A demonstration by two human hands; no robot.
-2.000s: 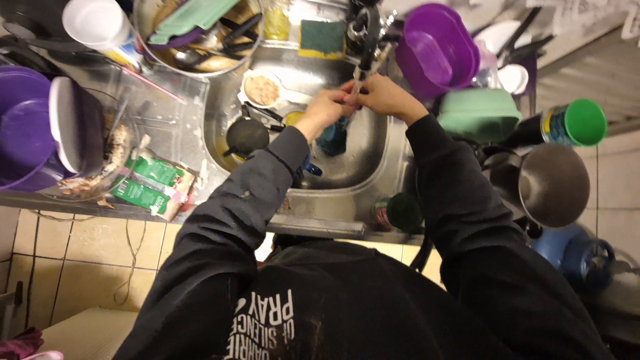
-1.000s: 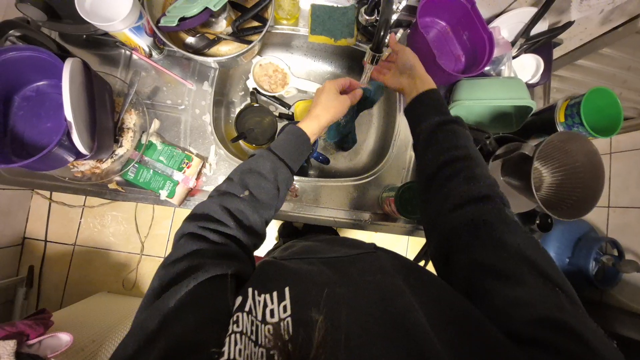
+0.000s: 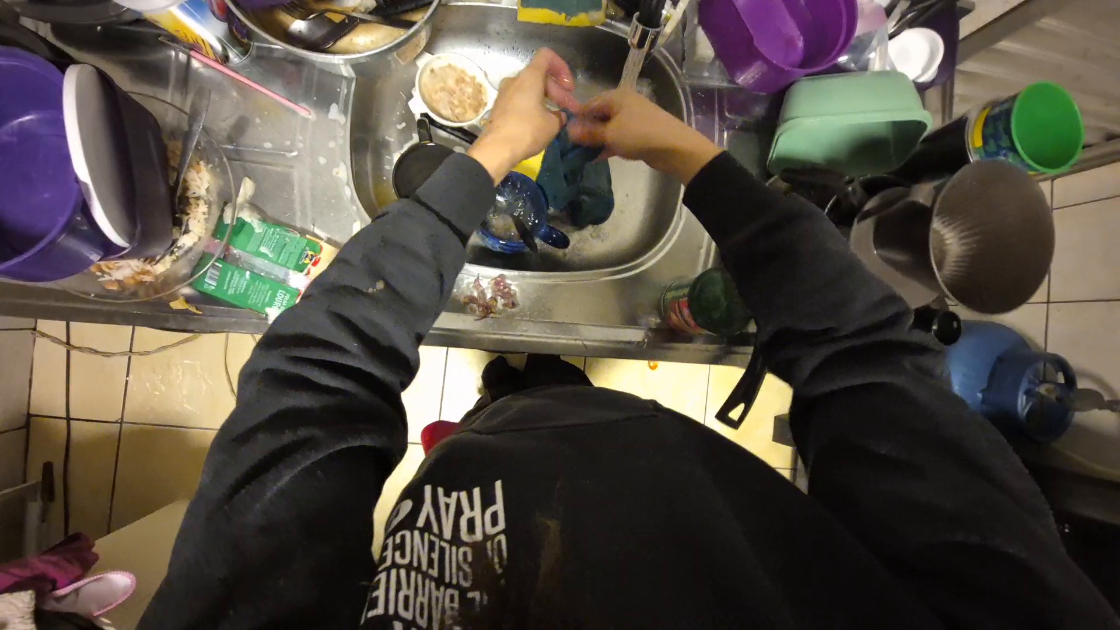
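Both of my hands are over the metal sink [image 3: 647,223], close together beside the running faucet [image 3: 644,35]. My left hand [image 3: 529,105] has its fingers bent near the other hand; whether it holds something small cannot be told. The fingers of my right hand [image 3: 639,127] are blurred, and their grip is unclear. Just below them a dark teal cloth [image 3: 577,188] lies in the sink. Next to it sits a blue glass mug [image 3: 512,210] with liquid and a utensil in it. A small dark pan [image 3: 423,166] and a white dish of food [image 3: 453,87] are left of my hands.
Purple tubs [image 3: 39,166], a glass bowl with food scraps [image 3: 197,201] and a green carton [image 3: 254,262] stand left. A metal bowl of utensils [image 3: 337,26] is behind. At right are a purple container [image 3: 779,35], a green plastic container [image 3: 849,122] and a dark pot [image 3: 989,236]. Scraps [image 3: 490,297] lie on the front edge.
My right hand has come down from beside the faucet towards my left hand since one second ago. The view has shifted, now showing scraps on the sink's front edge.
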